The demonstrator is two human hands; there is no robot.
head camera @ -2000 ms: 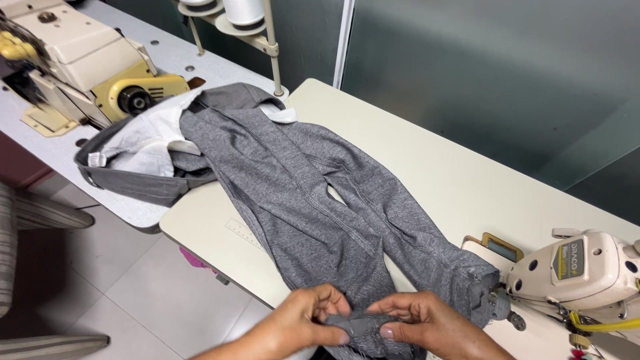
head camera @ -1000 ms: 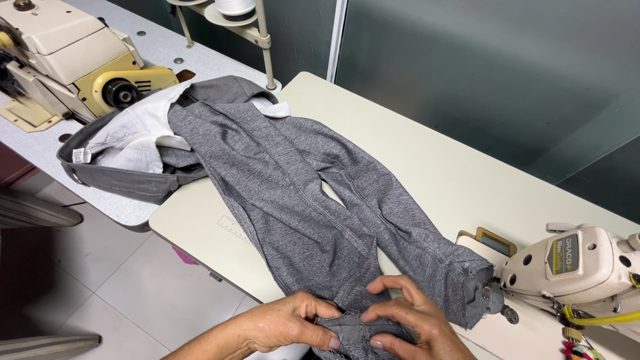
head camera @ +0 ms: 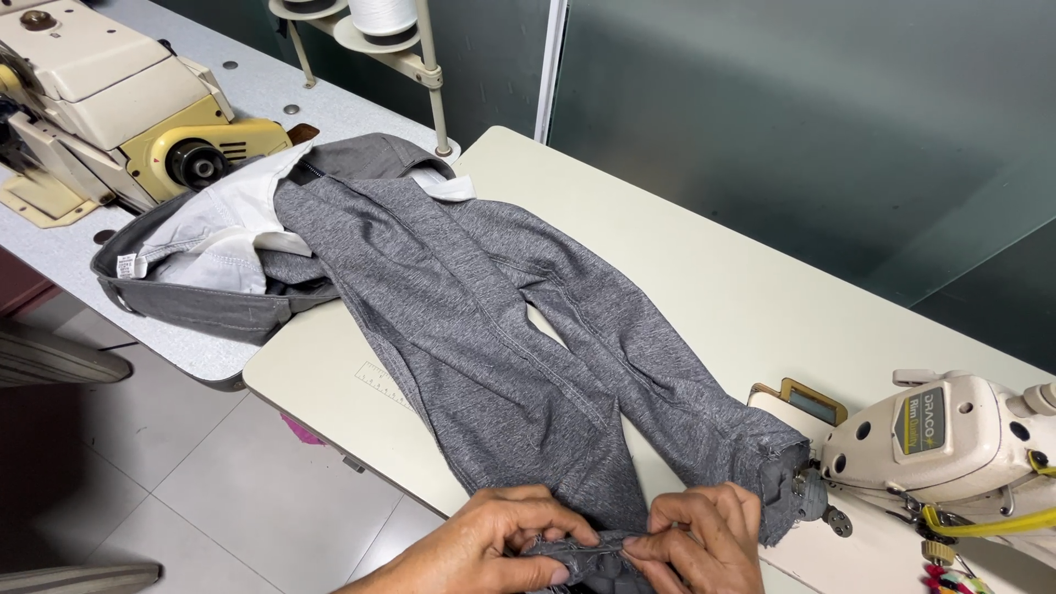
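Grey trousers [head camera: 495, 330], turned inside out, lie across the pale table with the waistband [head camera: 206, 305] at the far left and white pocket linings [head camera: 214, 239] showing. At the bottom of the view, my left hand [head camera: 495, 540] pinches the frayed hem [head camera: 590, 553] of the nearer leg between thumb and fingers. Close beside it on the right, my right hand [head camera: 701, 540] grips the same hem with its fingertips. The other leg's raw-edged end [head camera: 771, 487] rests at the needle area of a cream sewing machine [head camera: 924, 437].
Another cream and yellow sewing machine [head camera: 124, 107] stands on the speckled table [head camera: 190, 351] at upper left. A thread stand [head camera: 429, 74] with white spools [head camera: 384, 16] rises behind. Frosted glass panels [head camera: 784, 148] border the back. Striped seats [head camera: 58, 359] are at the left edge.
My fingers have shifted along the hem of the nearer leg and regripped it; the right hand's fingers, more spread a second ago, are now curled in. The other leg stays at the machine.
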